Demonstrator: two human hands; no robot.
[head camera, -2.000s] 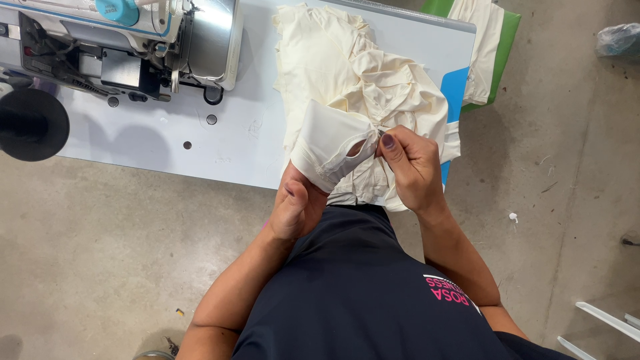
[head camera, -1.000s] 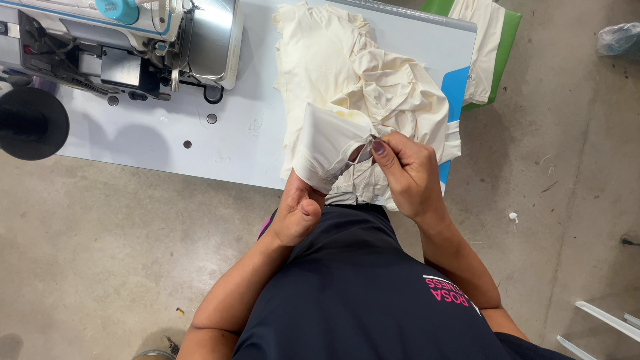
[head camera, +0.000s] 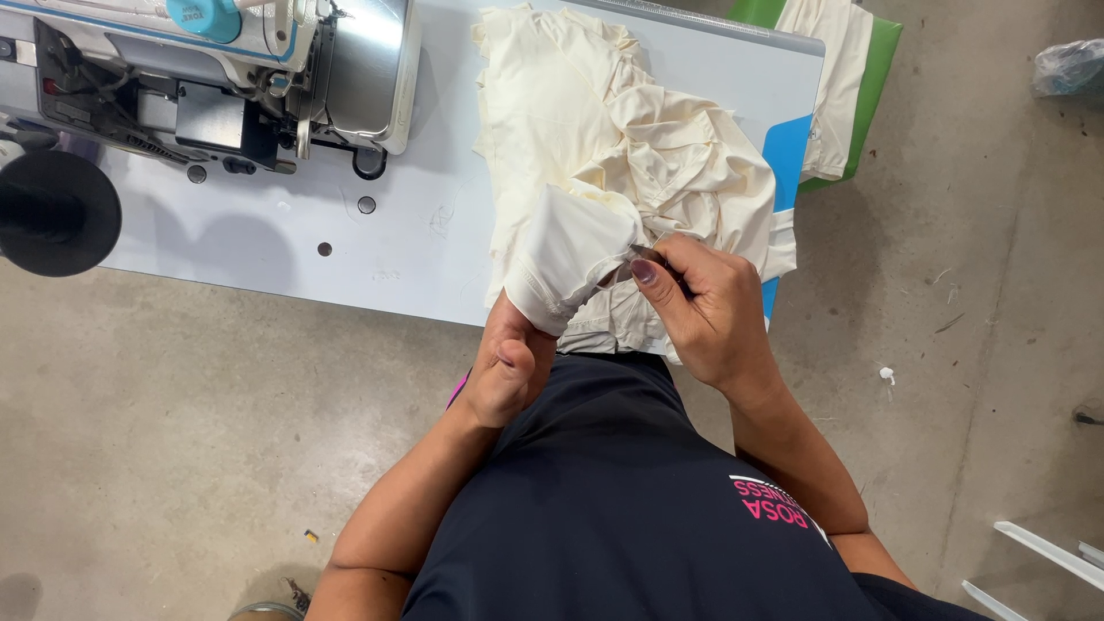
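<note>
My left hand (head camera: 515, 362) is partly inside a tube-like end of cream fabric (head camera: 573, 241), its fingers hidden by the cloth and its thumb outside. At the fabric's right edge, my right hand (head camera: 703, 302) pinches a small dark metal tool (head camera: 664, 259), perhaps thread snips; its tip touches the cloth. Most of the tool is covered by the fingers. Behind both hands, a crumpled heap of cream fabric (head camera: 552, 103) lies on the sewing table and reaches its front edge.
A sewing machine (head camera: 224, 95) stands on the white table (head camera: 414, 276) at the left, with a black round disc (head camera: 60, 214) near it. Beyond the table's right end, a green container (head camera: 875, 95) holds more cream cloth (head camera: 832, 78). White metal bars (head camera: 1052, 556) are at lower right.
Since two seconds ago, my left hand has turned and sits lower at the cloth's opening. The dark tool in my right hand shows more plainly against the fabric's edge.
</note>
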